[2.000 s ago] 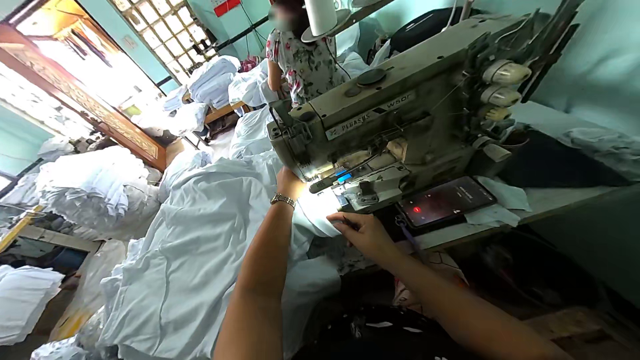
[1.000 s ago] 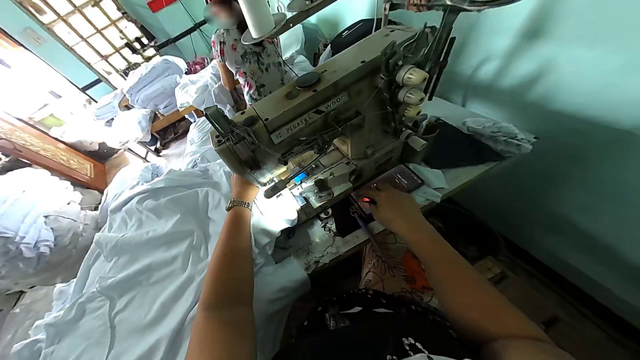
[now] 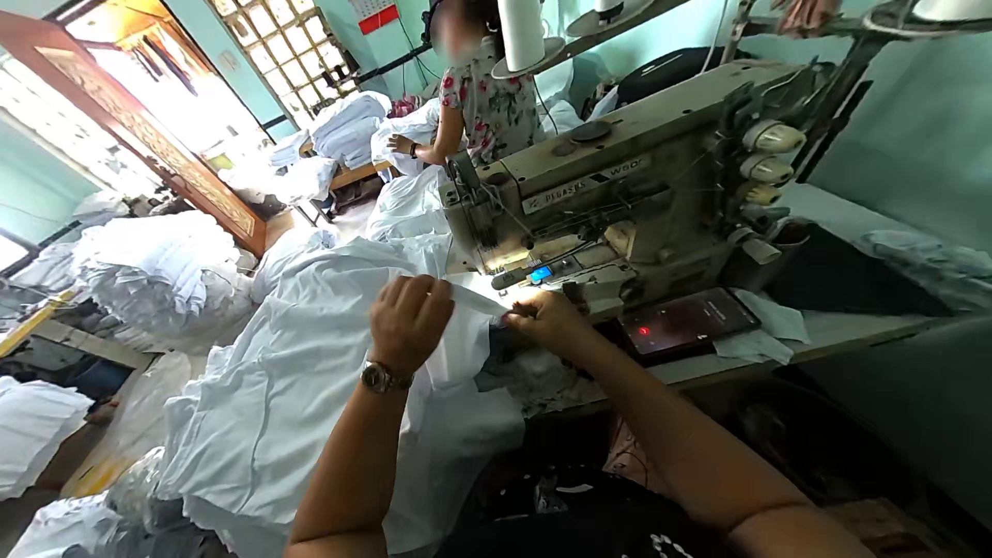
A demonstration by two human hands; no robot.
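A Pegasus industrial sewing machine (image 3: 612, 186) stands on the table, its lamp lighting the needle area. White fabric (image 3: 310, 349) spreads from the machine bed down over the left side. My left hand (image 3: 411, 322), with a metal watch on the wrist, lies on the fabric left of the needle area, fingers curled over the cloth. At the front of the machine bed, my right hand (image 3: 546, 322) has its fingers bent around a small dark thing at the fabric's edge; what it is cannot be told. A smartphone (image 3: 690, 322) with its screen lit lies right of my right hand.
Thread cones (image 3: 521, 39) stand above the machine. Behind it, a person (image 3: 492, 101) in a floral top has a hand on white cloth. A large bundle of white garments (image 3: 159, 271) lies at the left. Dark cloth (image 3: 845, 271) and scraps lie on the table's right side.
My left hand has come away from beneath the machine head onto the fabric at its left. My right hand has moved from beside the phone to the fabric's edge near the needle area.
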